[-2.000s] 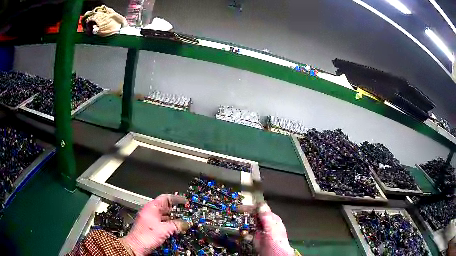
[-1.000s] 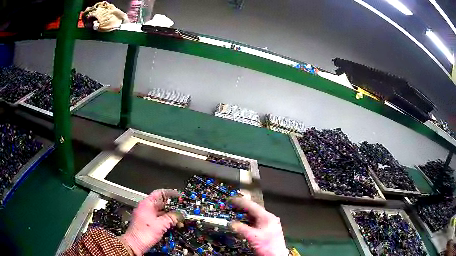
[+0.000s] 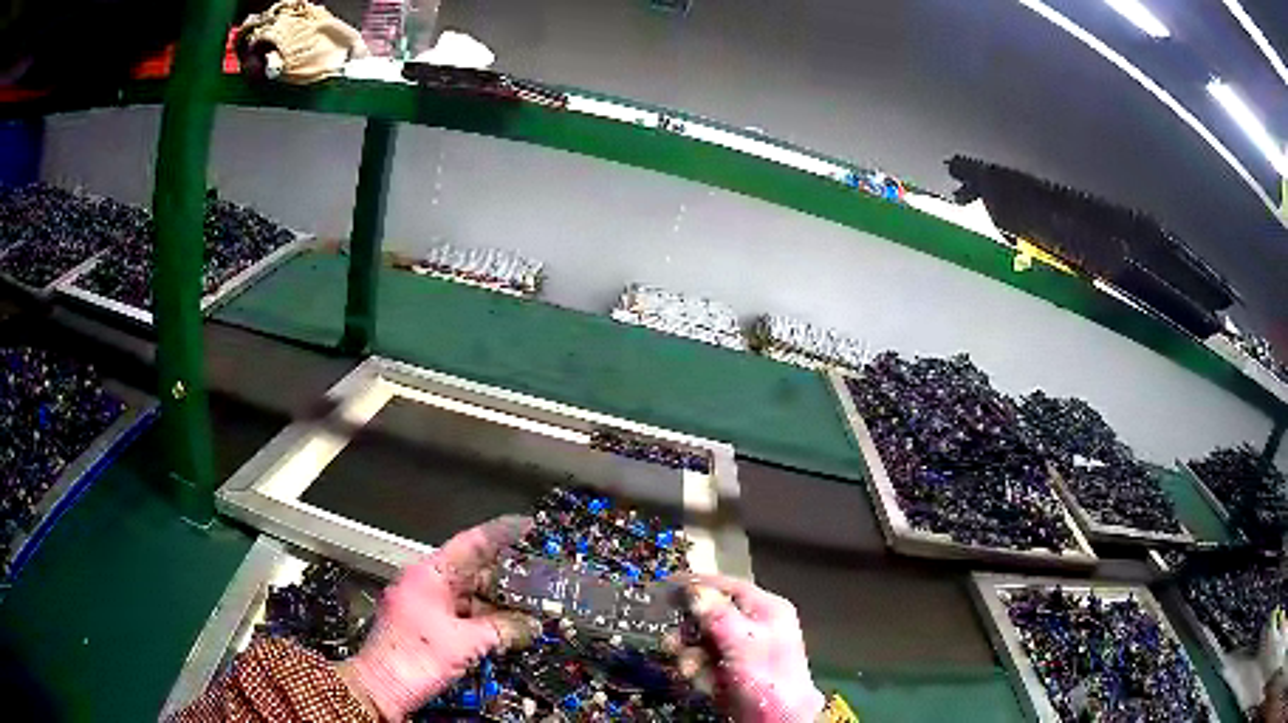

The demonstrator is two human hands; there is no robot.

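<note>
A board strip [image 3: 586, 596] is held level between my two hands, its flat dark side with pale solder points facing me. My left hand [image 3: 441, 607] grips its left end, and my right hand [image 3: 742, 643] grips its right end. Small circuit boards [image 3: 600, 534] with blue and red specks show just beyond the strip. More boards [image 3: 544, 695] lie heaped below my hands in the near tray [image 3: 215, 643]. My hands hide part of that heap.
A white-framed tray [image 3: 293, 511] with a few boards at its far right lies beyond my hands. Heaped trays stand at right [image 3: 975, 544] and left [image 3: 85, 480]. A green shelf [image 3: 706, 170] crosses above, with a green post [image 3: 184, 283] at left. Another person's hand [image 3: 1254, 671] shows at the right edge.
The strip has turned from showing its component side and edge to showing its flat dark side. My right hand's fingers have closed in around the right end.
</note>
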